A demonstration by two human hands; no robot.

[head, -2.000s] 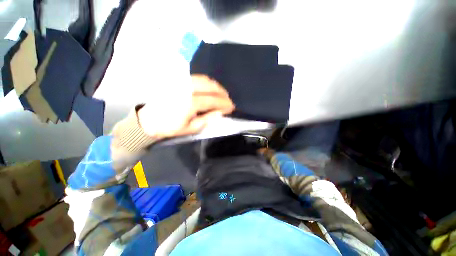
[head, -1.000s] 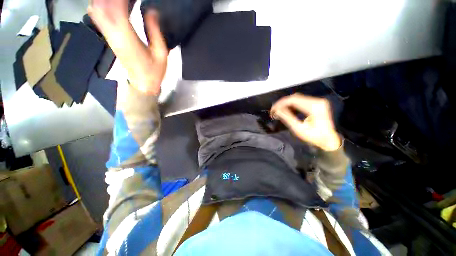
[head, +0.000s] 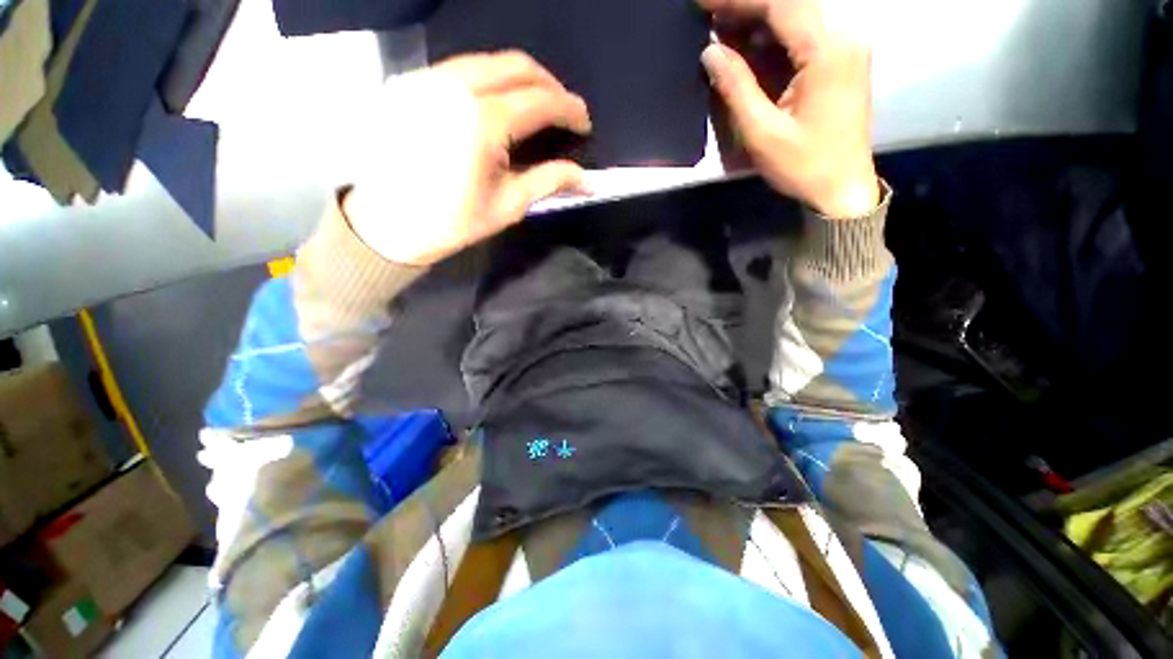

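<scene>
A dark cut panel (head: 630,90) lies flat near the table's front edge, its top cut off by the picture's rim. My left hand (head: 450,161) is at its left side, with fingers bent over its surface and the thumb apart near its lower left edge. The hand is overexposed. My right hand (head: 810,110) is at the panel's right side, thumb close to the edge and fingertips at the top rim. A thin pale line shows near that thumb; I cannot tell whether the hand pinches anything.
Angular dark pieces (head: 109,84) and tan pieces (head: 58,135) lie on the table (head: 129,264) at the left. Another dark item (head: 347,13) is at the top edge. Cardboard boxes (head: 58,451) and a blue bin (head: 405,451) are below left. Yellow material (head: 1132,528) is at lower right.
My left hand has come back from the far left of the table to the panel. My right hand has risen from in front of the table to the panel's right side.
</scene>
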